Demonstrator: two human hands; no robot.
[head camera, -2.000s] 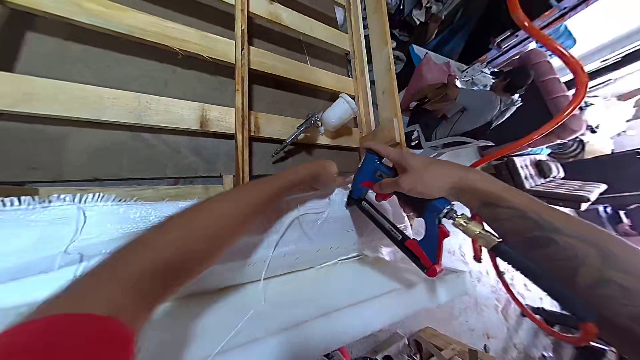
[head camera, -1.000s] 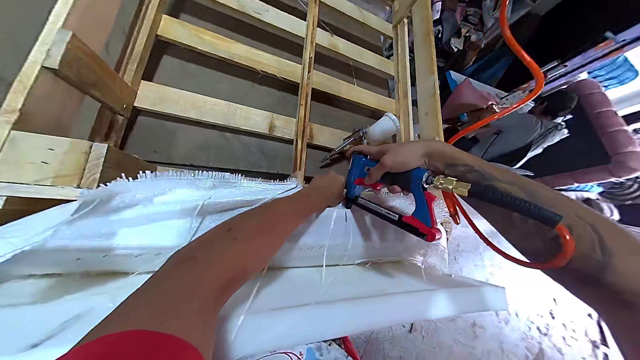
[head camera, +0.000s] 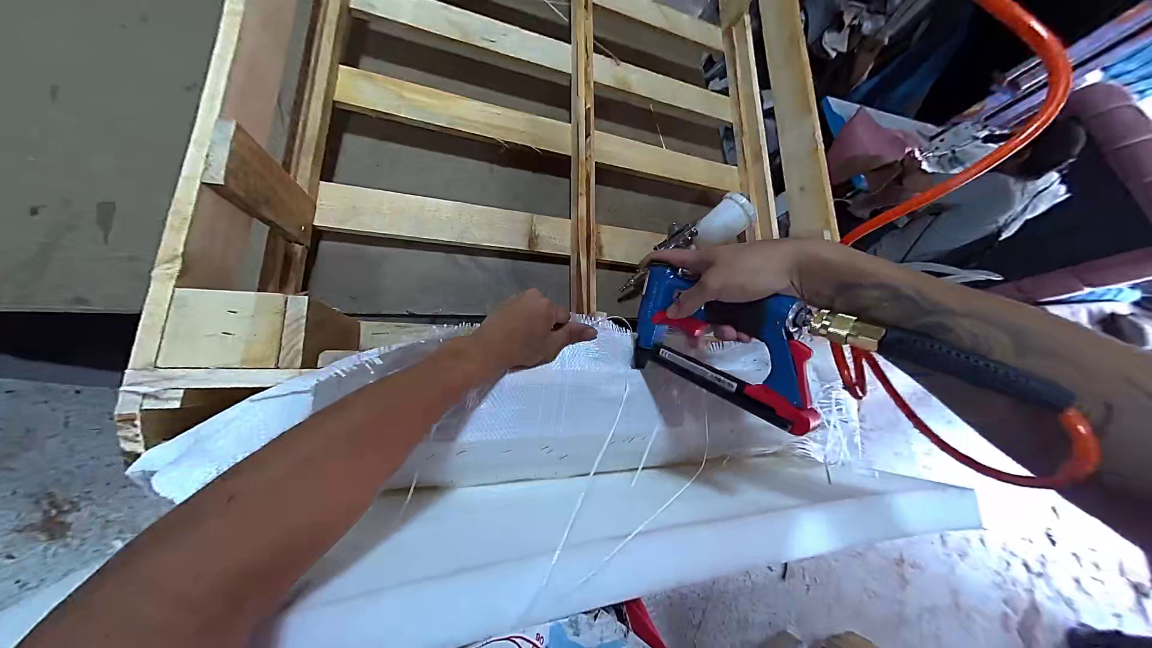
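My right hand (head camera: 729, 279) grips a blue and red pneumatic stapler (head camera: 720, 346), its nose down on white woven fabric (head camera: 540, 396) along the edge of a wooden frame (head camera: 450, 211). A brass coupling (head camera: 846, 329) joins the stapler to its air hose. Left of the nose, my left hand (head camera: 526, 331) pinches the frayed upper edge of the fabric between thumb and fingers. Staples show in a row along the fabric's lower part. Below it lies a white foam slab (head camera: 684, 540), with loose threads hanging across it.
A spray gun with a white cup (head camera: 724, 219) rests on the frame just behind my right hand. An orange air hose (head camera: 999, 153) loops at the right. Wooden slats cross the frame, and a short block (head camera: 256, 180) juts out at its left. Cloth and clutter lie at upper right.
The view has swung to show more of the frame's left side. My left hand has gone from beside the stapler's nose to a spot farther left on the fabric edge.
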